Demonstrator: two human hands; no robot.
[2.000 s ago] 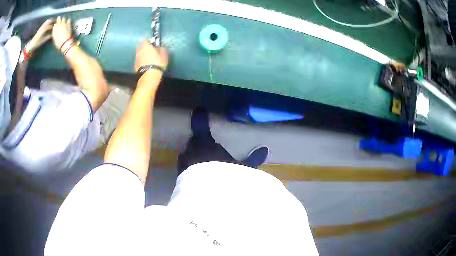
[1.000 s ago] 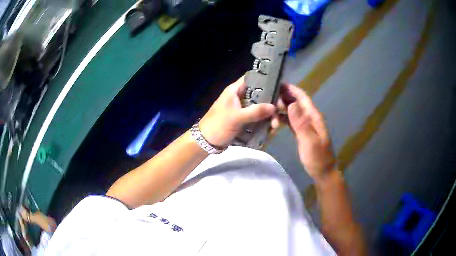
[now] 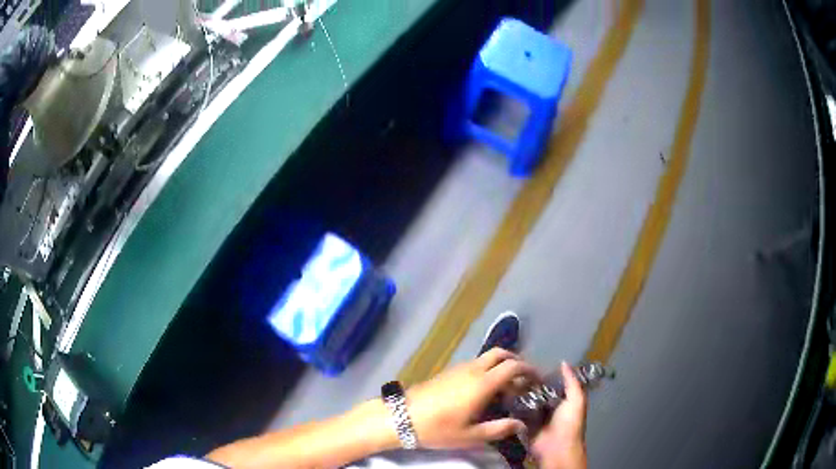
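Note:
A narrow grey multi-gang assembly (image 3: 541, 396) with small shiny metal parts is held low in front of me, tilted up to the right, partly hidden by my fingers. My left hand (image 3: 463, 401), with a metal watch at the wrist, reaches from the left and has its fingers around the near part of the strip. My right hand (image 3: 561, 435), cut off by the bottom edge, grips the strip from the right. The far end of the strip sticks out beyond my right fingers.
A green bench (image 3: 215, 206) with a white rail (image 3: 156, 188) curves along the left. A dark box with a pale label (image 3: 69, 394) sits at lower left. Two blue stools (image 3: 527, 59) (image 3: 321, 293) stand on the grey floor, which has yellow lines. My shoe (image 3: 500, 334) shows beyond my hands.
My view has swung along the bench, and stools now show. The assembly has gone from upright and near the middle to lower right, and my right hand has closed on it beside my left.

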